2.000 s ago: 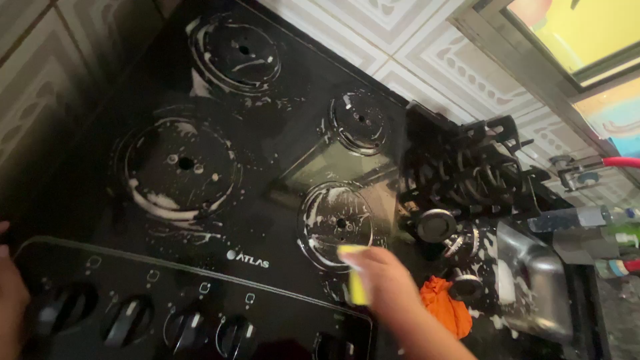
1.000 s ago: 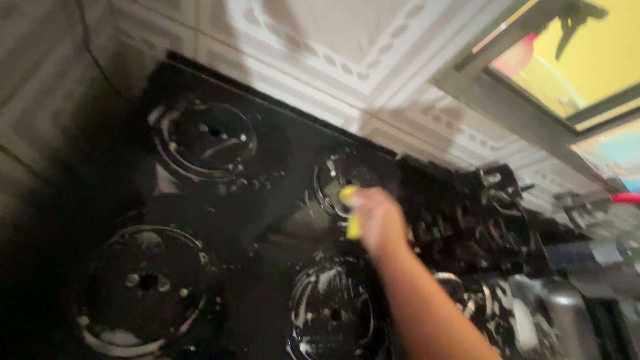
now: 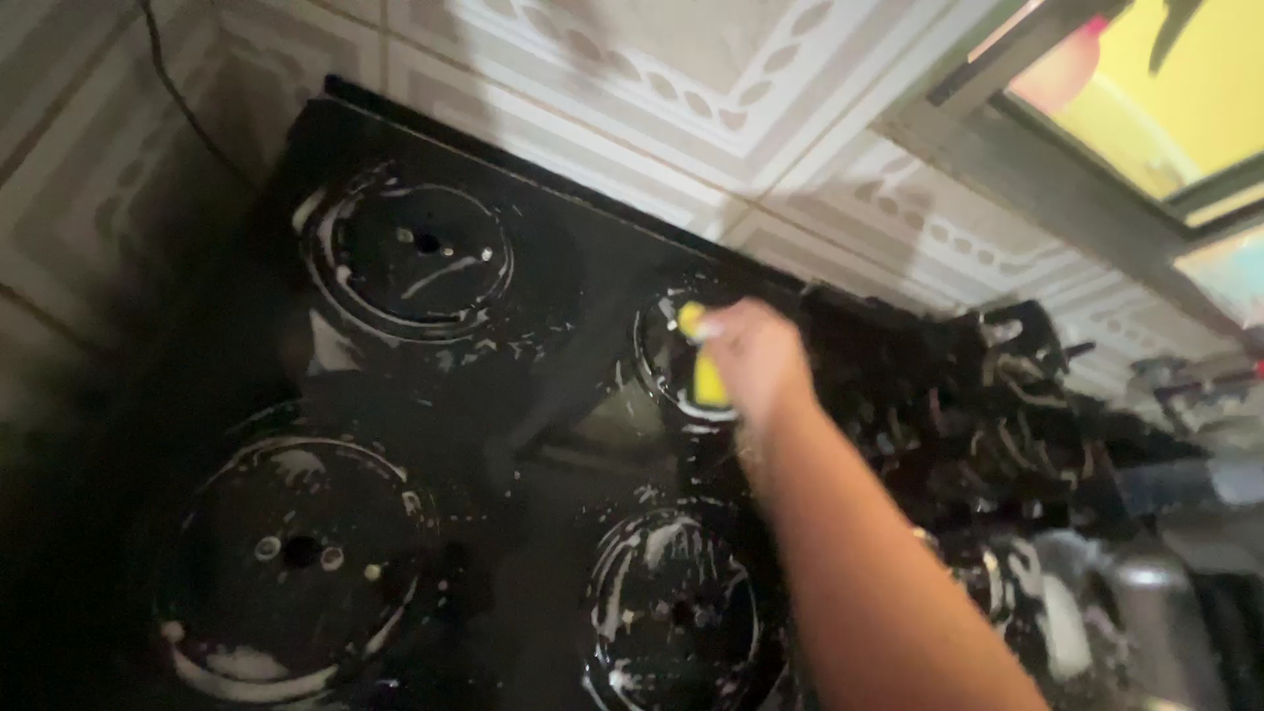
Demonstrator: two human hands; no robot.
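My right hand [image 3: 755,360] grips a yellow sponge [image 3: 709,380] against the back right burner recess [image 3: 664,341] of a black gas cooktop [image 3: 523,395]. White suds streak the cooktop and ring the back left recess [image 3: 425,262], the front left recess [image 3: 296,568] and the front right recess [image 3: 676,602]. No burner caps or grates sit on these recesses. My left hand is out of view.
Black pan-support grates [image 3: 968,415] are heaped to the right of the cooktop. Beyond them is a steel sink [image 3: 1150,583], blurred. A tiled wall [image 3: 632,128] runs along the back, with a metal-framed window [image 3: 1066,128] at the upper right.
My right hand has moved with the sponge from the front right recess to the back right one. My left hand, at the left edge two seconds ago, has left the view. The view has shifted.
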